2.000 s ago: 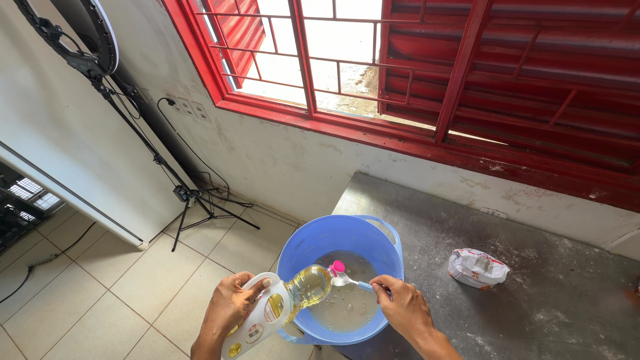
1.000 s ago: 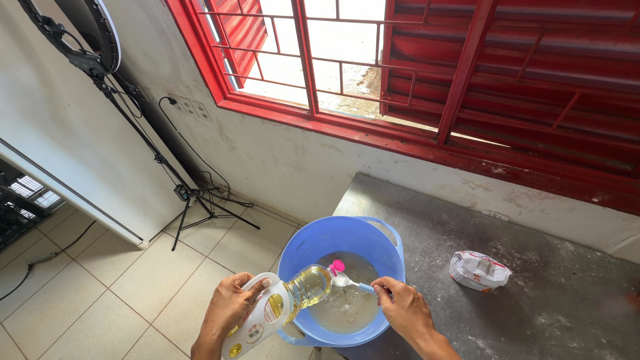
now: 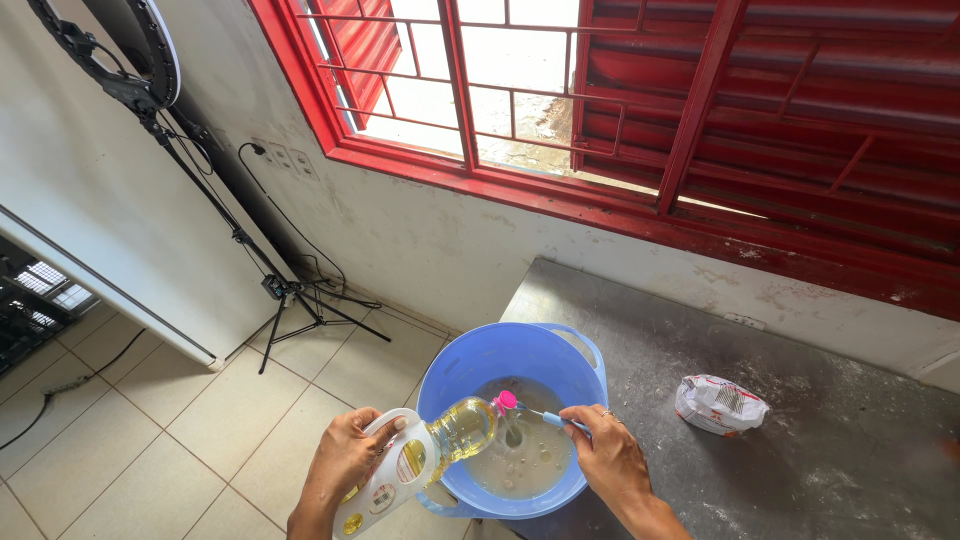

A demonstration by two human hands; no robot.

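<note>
A clear plastic bottle of yellow oil (image 3: 465, 429) with a pink neck lies tilted over a blue plastic basin (image 3: 480, 345). My left hand (image 3: 352, 450) grips it by its white labelled part. In my right hand (image 3: 611, 457) is a spoon with a light blue handle (image 3: 556, 420); its metal end sits at the bottle's mouth, partly hidden. Cloudy liquid (image 3: 517, 472) with oil drops and lumps lies in the bottom of the basin.
The basin stands at the left edge of a grey metal table (image 3: 637, 337) dusted with white powder. A crumpled paper packet (image 3: 720, 405) lies to the right. A black light stand (image 3: 289, 289) with cables is on the tiled floor, below a red-framed window (image 3: 480, 180).
More oil drops show on the liquid in the basin than before. Both hands have stayed in nearly the same place, holding the bottle and the spoon.
</note>
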